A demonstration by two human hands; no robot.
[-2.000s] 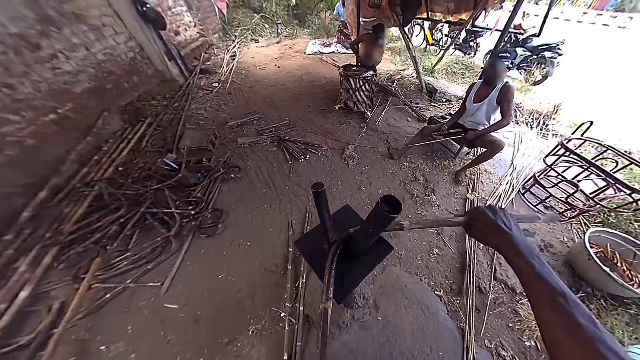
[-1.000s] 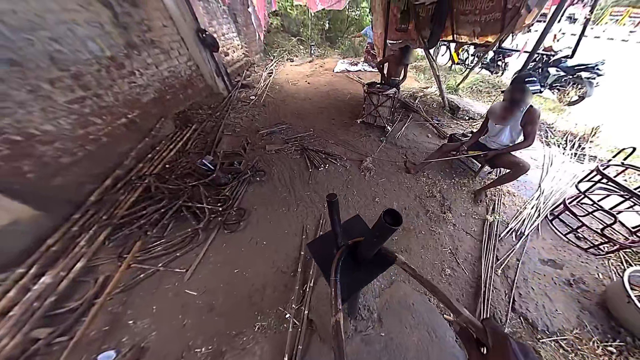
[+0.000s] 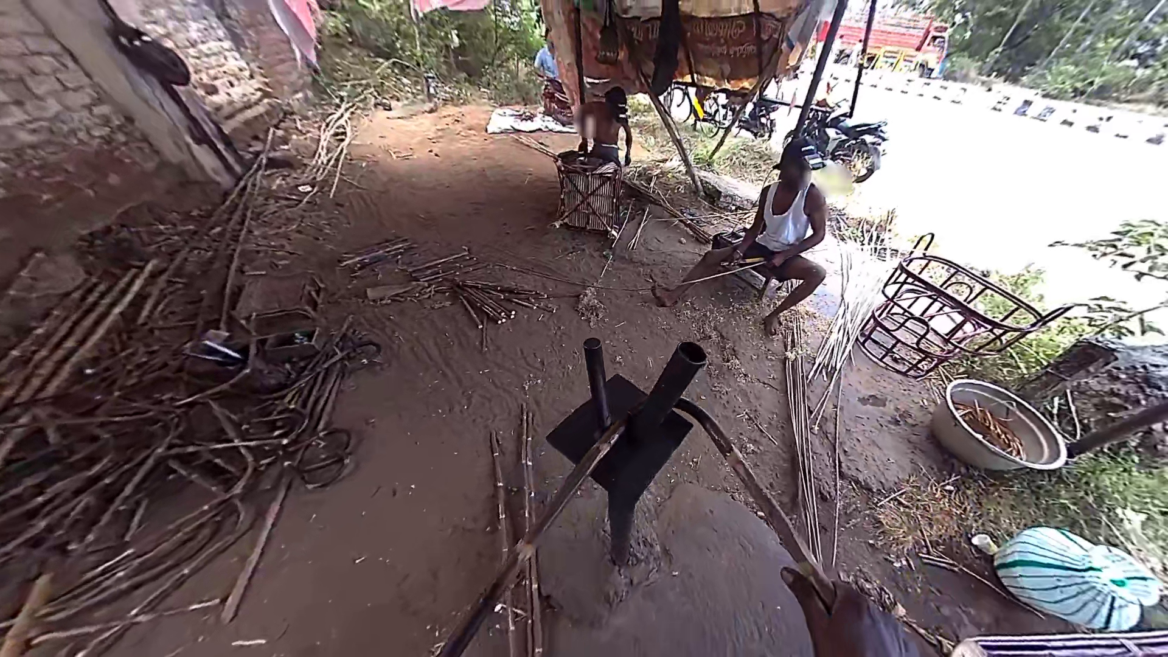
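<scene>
A cane pole (image 3: 744, 479) bends around the thicker of two upright metal pipes (image 3: 673, 383), passing between the two. The pipes stand on a black metal plate (image 3: 613, 461) fixed on a post set in the ground. My right hand (image 3: 844, 611), at the lower right, grips one end of the cane. The cane's other length runs down toward the bottom left edge and leaves the view there. My left hand is not visible.
A tangled cane pile (image 3: 274, 438) lies at left, cane bundles (image 3: 801, 429) at right. A seated person (image 3: 789, 219) holds a strip beside a cane frame (image 3: 949, 310). A basin (image 3: 999, 424) and striped sack (image 3: 1077, 575) lie at right; another person (image 3: 602, 132) is behind a woven stool (image 3: 589, 196).
My right hand has come down and nearer, pulling its end of the cane from pointing right to pointing toward the lower right. The cane now bends more sharply around the pipe.
</scene>
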